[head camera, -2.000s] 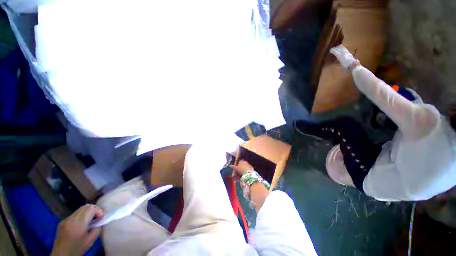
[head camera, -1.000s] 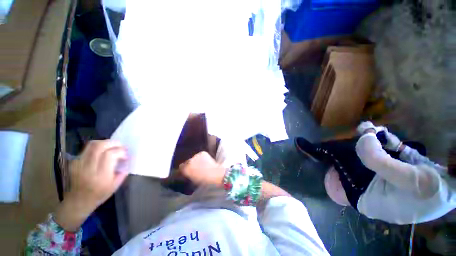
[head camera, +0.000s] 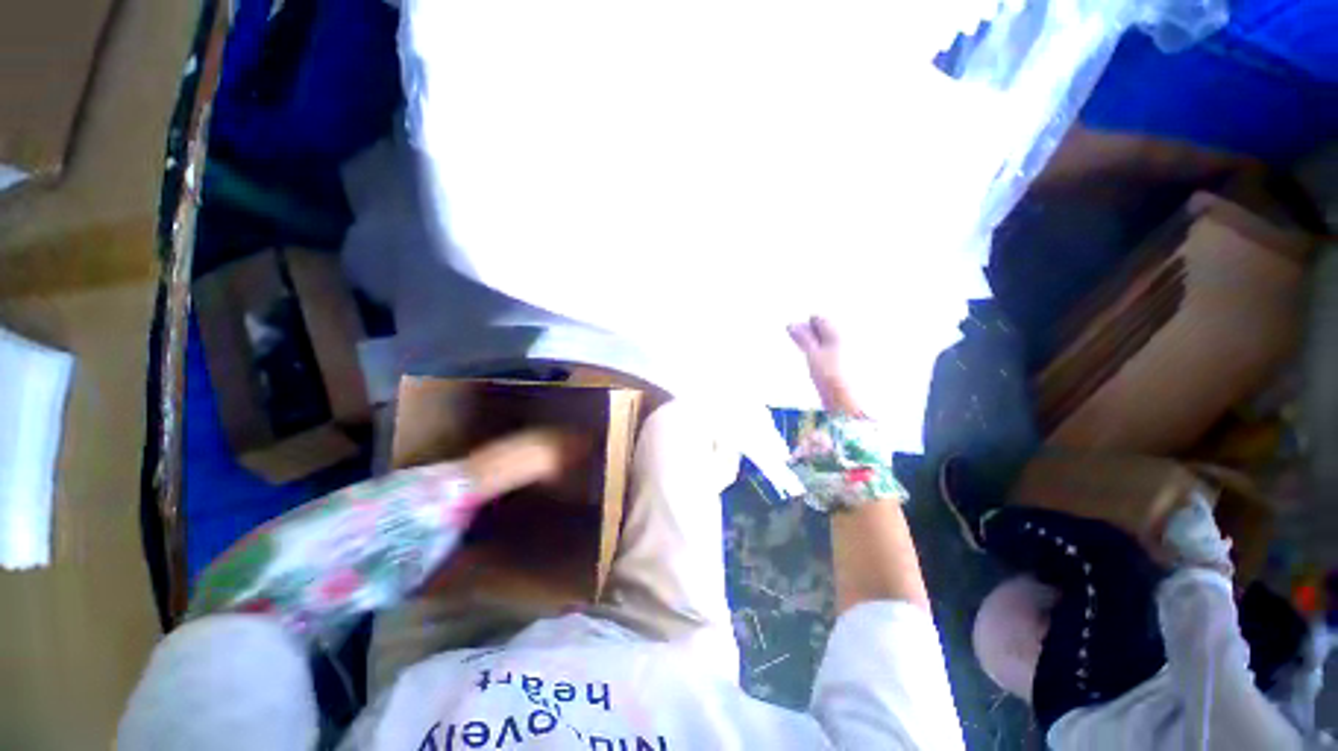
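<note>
An open small carton (head camera: 621, 499) stands between my knees. My left hand (head camera: 525, 461) is blurred and reaches into the carton; its fingers are hard to make out, and I cannot tell whether it touches foam inside. The glaring white stack of foam sheets (head camera: 675, 162) lies straight ahead. My right hand (head camera: 819, 346) is at the stack's near right part, its fingers bent against the white. Glare hides whether it grips a sheet. Both forearms wear floral sleeve covers.
A cardboard-covered bench (head camera: 110, 426) runs along the left with a white foam piece (head camera: 30, 448). A carton with dark contents (head camera: 279, 367) sits low left. Larger cartons (head camera: 1174, 330) lean at right. A seated person's gloved hand (head camera: 1196, 531) touches a brown box. Blue bins are behind.
My left hand has moved from beside the carton into it, and its foam sheet no longer shows. My right hand has left the carton for the stack. The other person's hand is at a box.
</note>
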